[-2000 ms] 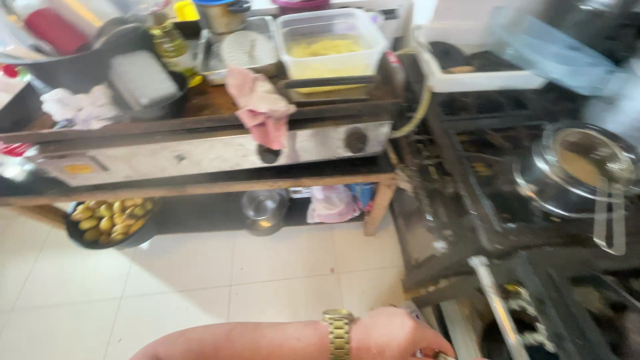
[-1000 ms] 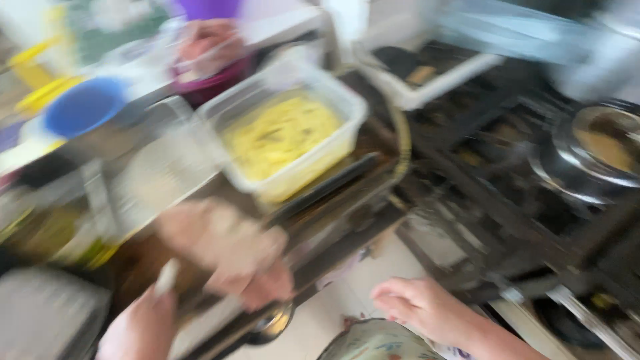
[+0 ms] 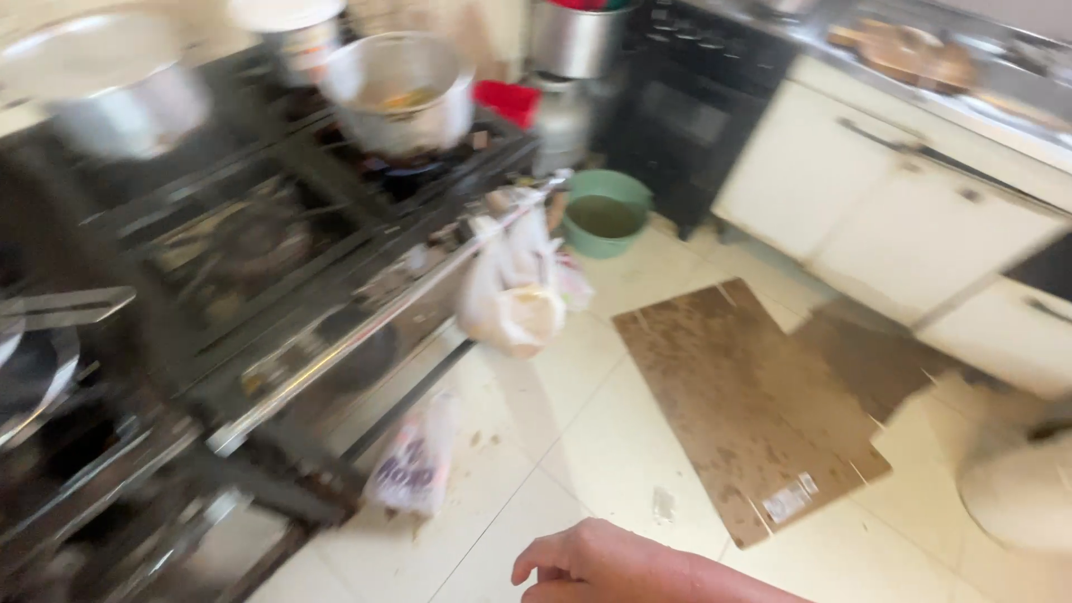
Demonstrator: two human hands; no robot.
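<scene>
My right hand [image 3: 569, 561] reaches in at the bottom edge from the lower right, over the tiled floor. Its fingers are bent and partly cut off by the frame, so whether it holds something is hidden. It touches nothing visible and is nearest to a printed plastic bag [image 3: 414, 461] on the floor. My left hand is out of view. To the left stands a black gas stove [image 3: 251, 243], bearing an aluminum pot [image 3: 398, 105] with food in it and a larger metal pot [image 3: 126, 100]. A white plastic bag [image 3: 515, 285] hangs at the stove's front rail. The view is blurred.
A green bucket [image 3: 607, 213] stands past the stove's far corner. Flattened cardboard [image 3: 745, 410] lies on the floor before white cabinets [image 3: 888, 184] with a metal countertop. A pale rounded container [image 3: 1022, 477] is at the right edge. A metal pan handle [image 3: 75, 306] juts over the stove at left.
The view has swung far to the right, from the counter with the plastic tub of yellow food to the stove and floor. My left hand, seen at lower left a second ago, has left view.
</scene>
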